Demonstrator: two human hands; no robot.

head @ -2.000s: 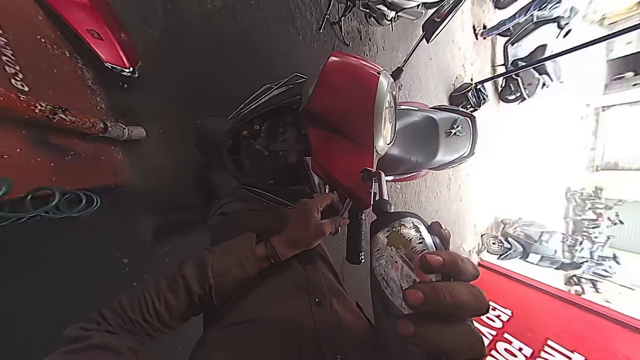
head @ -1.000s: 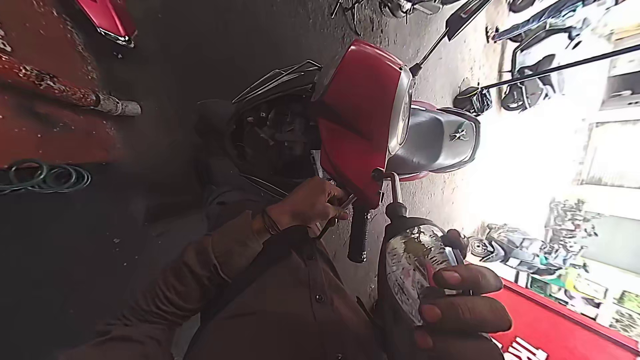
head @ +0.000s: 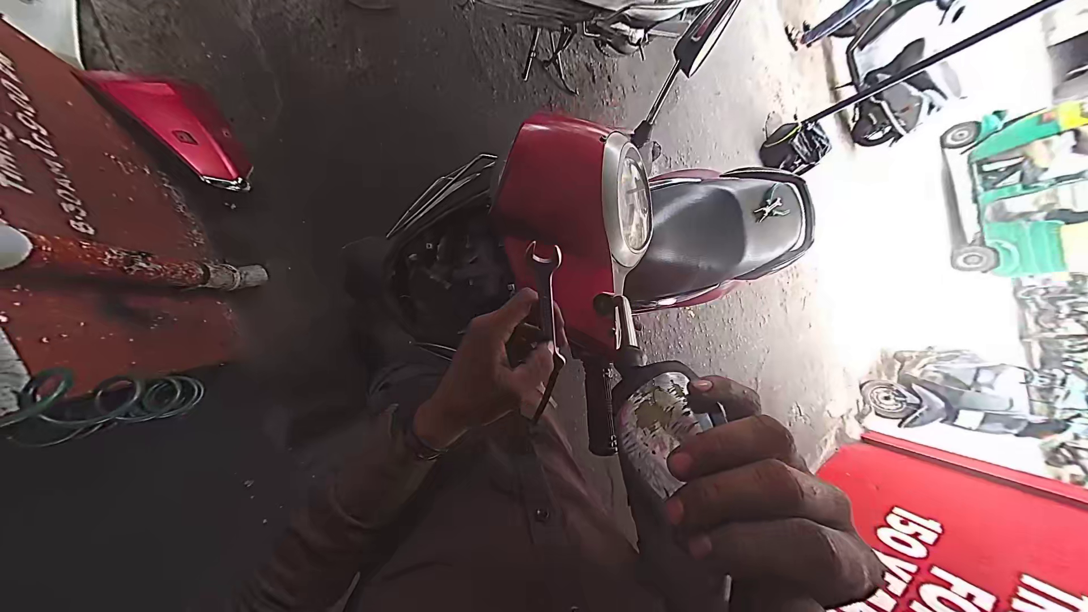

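An open-ended spanner (head: 546,297) is held between the thumb and fingers of my left hand (head: 497,365), its upper jaw in front of a scooter's red front cover (head: 557,204). My right hand (head: 765,493) grips the edge of a round-cornered rear-view mirror (head: 659,425) with a dark housing. The mirror's metal stem (head: 626,323) reaches the scooter beside the headlight (head: 633,200). Just right of my left hand is the black handlebar grip (head: 600,408). The spanner's lower end is partly hidden by my fingers.
The scooter's black seat (head: 714,221) carries a small metallic item. Left are a loose red panel (head: 183,132), a rusty pipe (head: 170,263) and a coiled green hose (head: 127,404). A red lettered board (head: 960,510) stands lower right; parked two-wheelers and a green auto-rickshaw (head: 1020,200) lie beyond.
My left hand has moved off from beside the mirror stem's base, and the spanner now shows clearly in it. My right hand still grips the mirror.
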